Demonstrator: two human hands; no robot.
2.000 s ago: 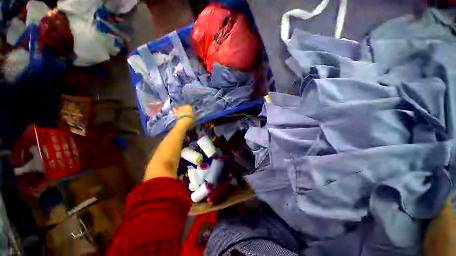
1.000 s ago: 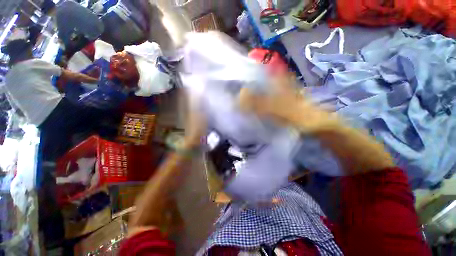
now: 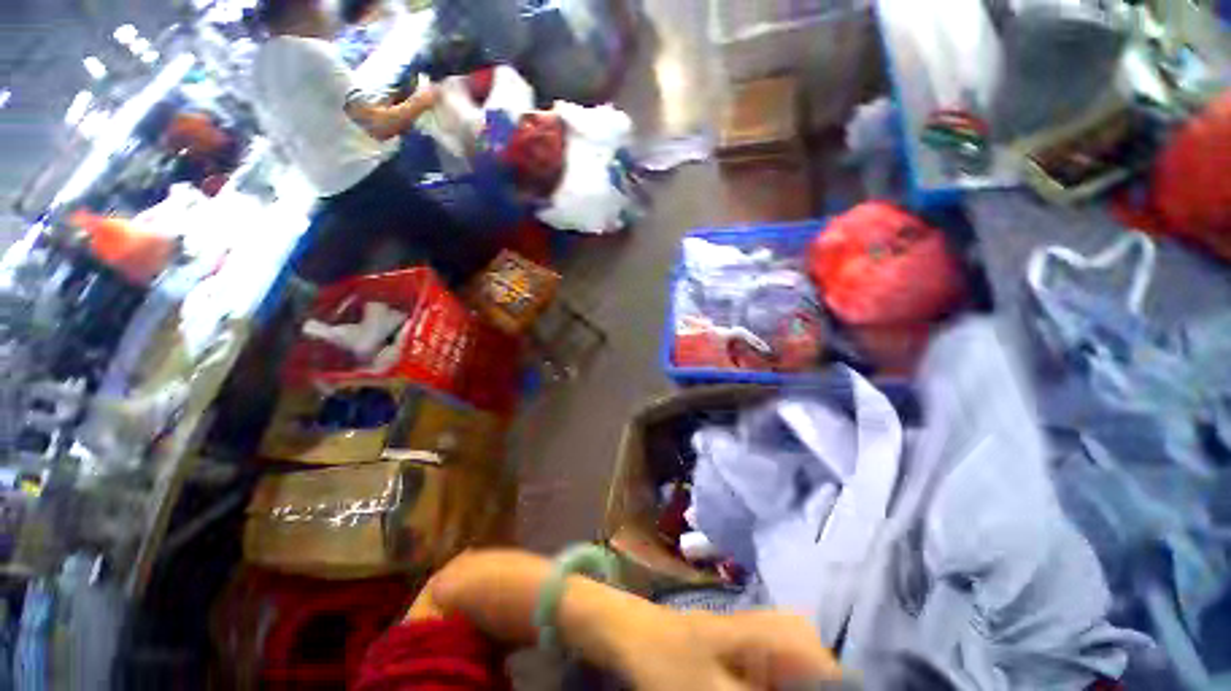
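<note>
A pale blue-grey garment piece (image 3: 992, 527) spreads from the table edge down over my lap, at the lower right. Narrower pale strips (image 3: 844, 473) lie over the open cardboard box (image 3: 632, 479). My left hand (image 3: 770, 651), with a green bangle at the wrist, is at the bottom edge beside the cloth. It is blurred and its fingertips are partly cut off, so its grip cannot be told. My right hand is not visible; only a bit of red sleeve shows at the bottom right. More light blue cloth (image 3: 1147, 459) is heaped on the table at the right.
A blue basket (image 3: 671, 317) holds cut parts, with a red plastic bag (image 3: 884, 267) at its right. A white strap (image 3: 1145, 277) and another red bag (image 3: 1201, 176) are on the table. At left are a red crate (image 3: 439, 338), cartons (image 3: 324, 520) and a person (image 3: 317, 115).
The view has swung left. The pale piece held up blurred in both hands now hangs lower right. My left hand has moved down to the bottom edge; my right hand has left view.
</note>
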